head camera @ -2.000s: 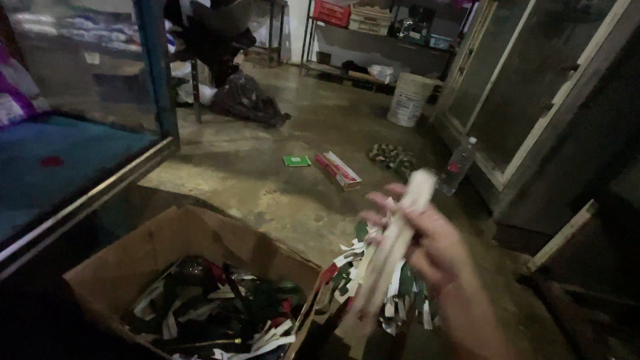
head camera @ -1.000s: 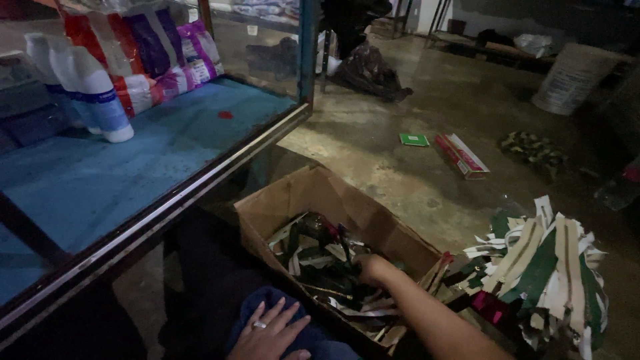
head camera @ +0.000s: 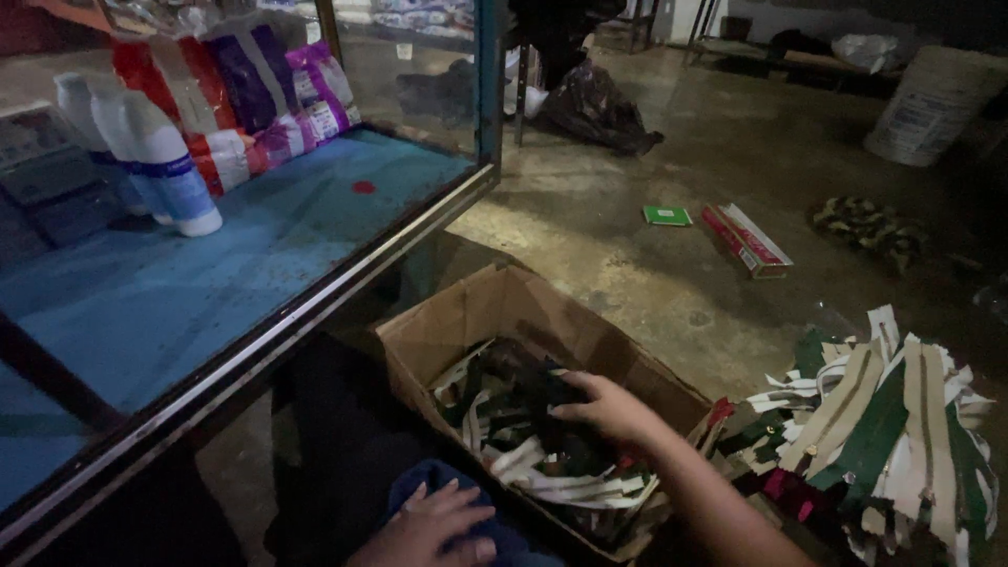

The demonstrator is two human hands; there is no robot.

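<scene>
An open cardboard box (head camera: 465,307) stands on the floor in front of me, holding a tangle of dark, white and green zippers (head camera: 543,472). My right hand (head camera: 602,405) reaches into it from the right, fingers spread over dark zippers; whether the fingertips pinch any is unclear. My left hand (head camera: 441,524) rests, fingers apart, on dark blue cloth (head camera: 429,472) at the bottom of the view, holding nothing. Right of the box lies a heap of beige, white and green zippers (head camera: 858,417), with some dark red ones at its lower left.
A glass display case (head camera: 315,315) with white bottles (head camera: 177,173) and plastic packs stands at left. On the floor farther off are a green packet (head camera: 666,216), a red and white carton (head camera: 746,240), a patterned cloth bundle (head camera: 870,228), a white bucket (head camera: 933,102) and a black plastic bag (head camera: 602,110).
Two seconds ago my right hand held a pale strip above the heap; one second ago it was down in the box. The view has swung left since the first frame.
</scene>
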